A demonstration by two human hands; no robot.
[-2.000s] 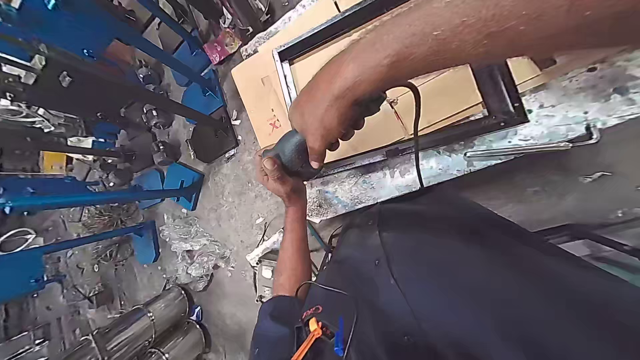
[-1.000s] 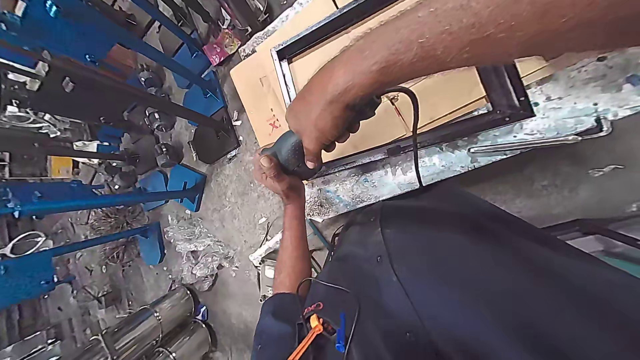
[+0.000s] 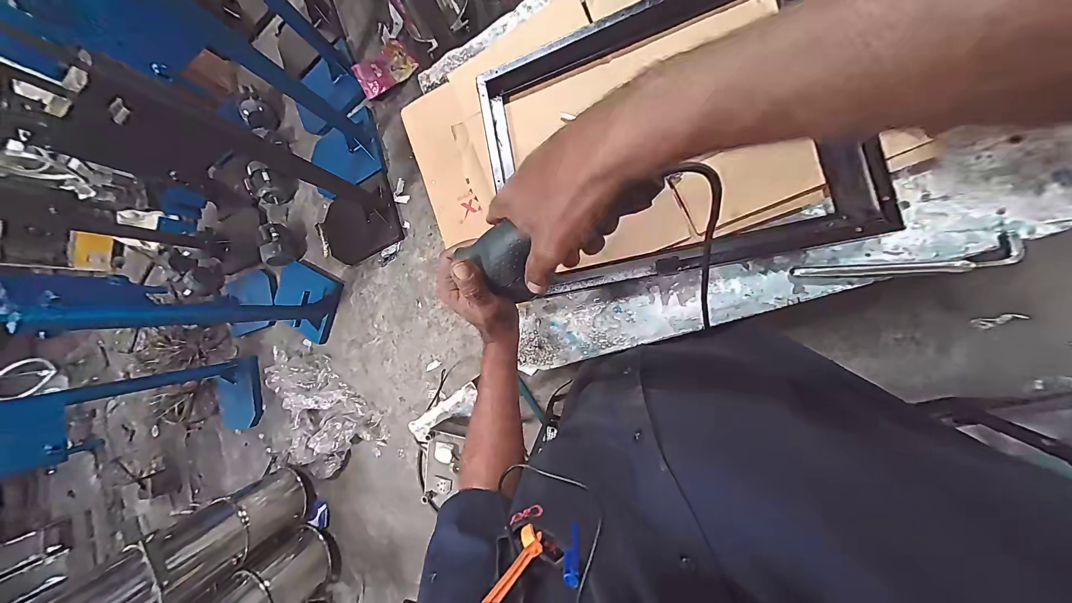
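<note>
A dark corded power tool [image 3: 502, 258], its working end hidden, is held at the near left corner of a black metal frame [image 3: 754, 239]. My right hand [image 3: 574, 197] grips its body from above, with the forearm crossing over the frame. Around the tool's left end wraps my left hand [image 3: 476, 293], thumb on top. From under my right hand a black cable [image 3: 713, 226] loops down to the bench edge. The rectangular frame lies on cardboard sheets [image 3: 435, 159] on a paint-stained bench [image 3: 620, 322].
A bent metal rod [image 3: 888, 268] lies along the bench edge. Blue metal stands [image 3: 306, 293] crowd the left side. Shiny metal cylinders [image 3: 260, 511] and crumpled clear plastic [image 3: 314, 410] lie on the floor. A socket box [image 3: 442, 469] sits below my left forearm.
</note>
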